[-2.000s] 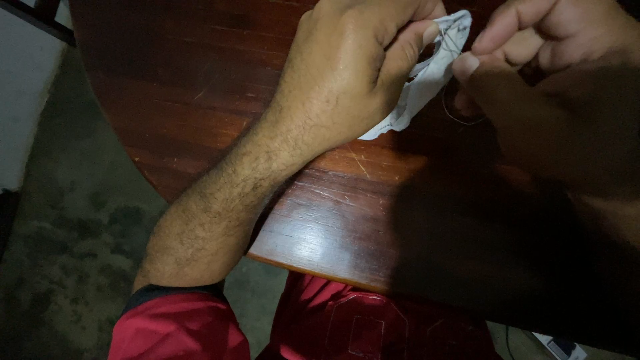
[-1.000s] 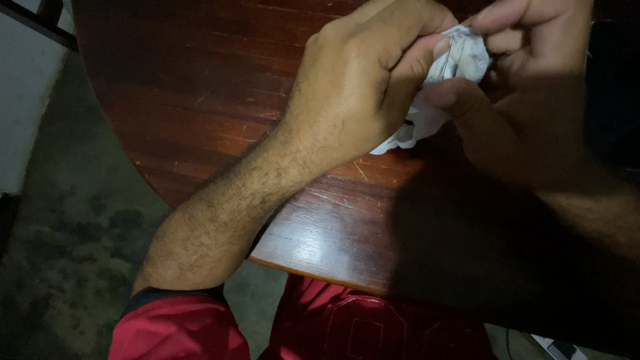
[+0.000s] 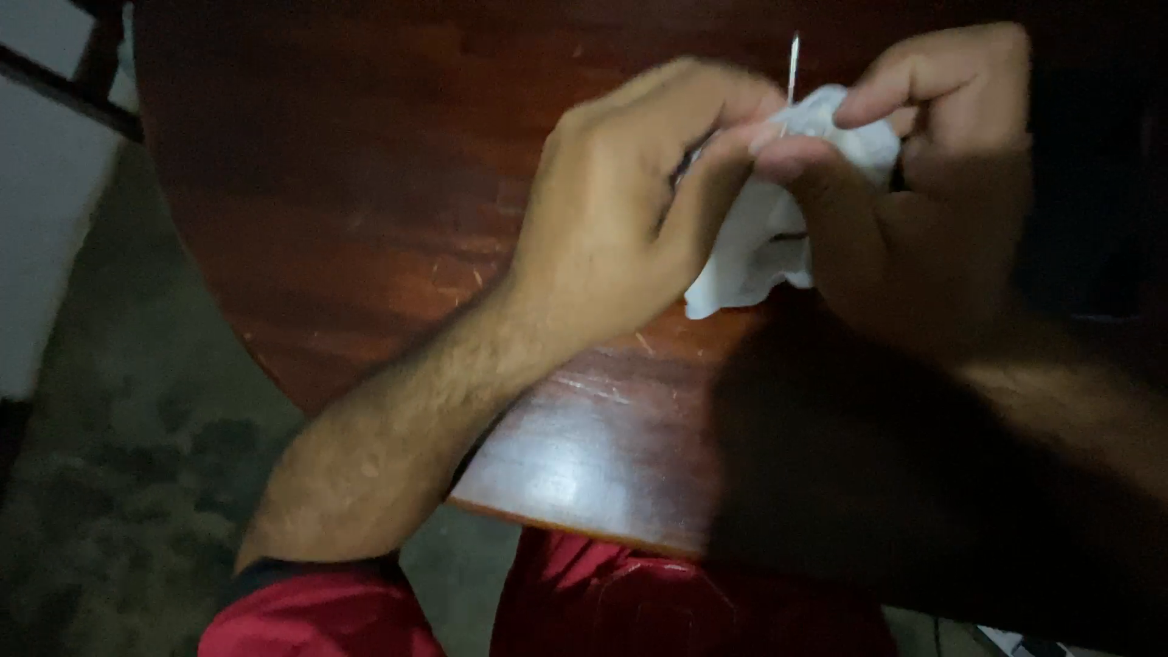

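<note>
A piece of white cloth (image 3: 753,233) is held bunched between my two hands over a dark wooden table (image 3: 365,182). My left hand (image 3: 630,192) pinches its upper left part between thumb and forefinger. My right hand (image 3: 912,173) grips the folded upper right part, the thumb close to the left fingertips. A thin, shiny needle (image 3: 794,68) points up from the cloth at the left fingertips; its lower end is hidden. The lower part of the cloth hangs loose and shows a short dark line. No thread can be made out.
The table's curved edge (image 3: 453,499) runs along the left and bottom, above a grey floor (image 3: 164,447). Red clothing (image 3: 639,593) lies below the edge. A dark shadow covers the table's lower right. Dark bars cross the upper left corner.
Two seconds ago a thread loop hung near the right hand, which was apart from the cloth; now that hand grips the cloth. The needle stands out above the cloth, where one second ago none showed clearly.
</note>
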